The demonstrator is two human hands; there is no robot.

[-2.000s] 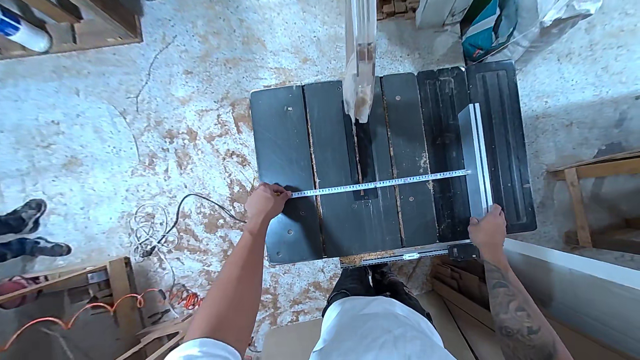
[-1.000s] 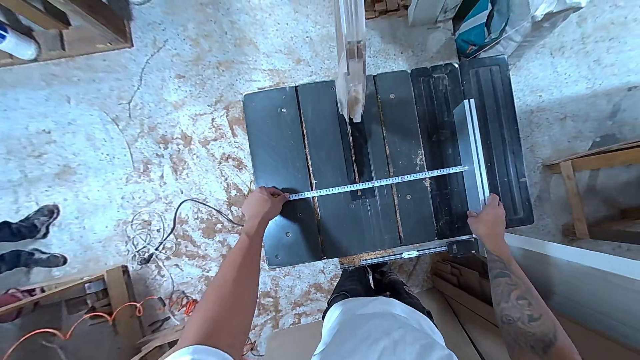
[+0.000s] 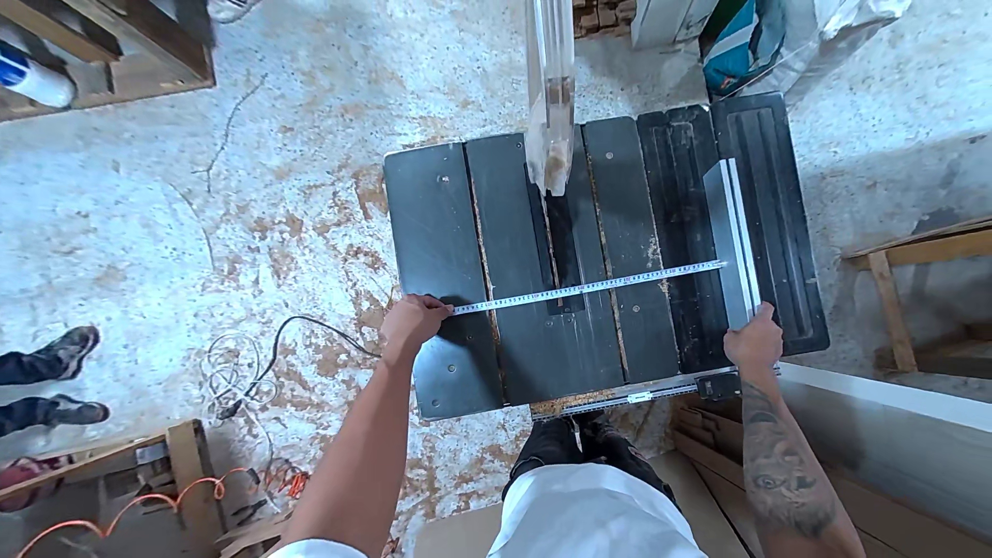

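A black table saw top (image 3: 542, 341) lies below me, its slats divided by dusty gaps. Across it runs a white measuring tape (image 3: 581, 289). My left hand (image 3: 416, 319) pinches the tape's left end near the table's left side. The tape reaches right to a metal rip fence (image 3: 735, 240). My right hand (image 3: 756, 339) grips the near end of that fence. A clear plastic blade guard (image 3: 552, 132) hangs over the slot in the middle of the top. Whether the tape touches the fence face is too small to tell.
A scale rail (image 3: 620, 401) runs along the near edge. Loose cable (image 3: 248, 380) and an orange coiled hose (image 3: 174, 500) lie at left, near a person's shoes (image 3: 74, 353). Wooden frames (image 3: 891, 310) stand at right. A white board (image 3: 883, 395) slants beside my right arm. Bags stand at top right.
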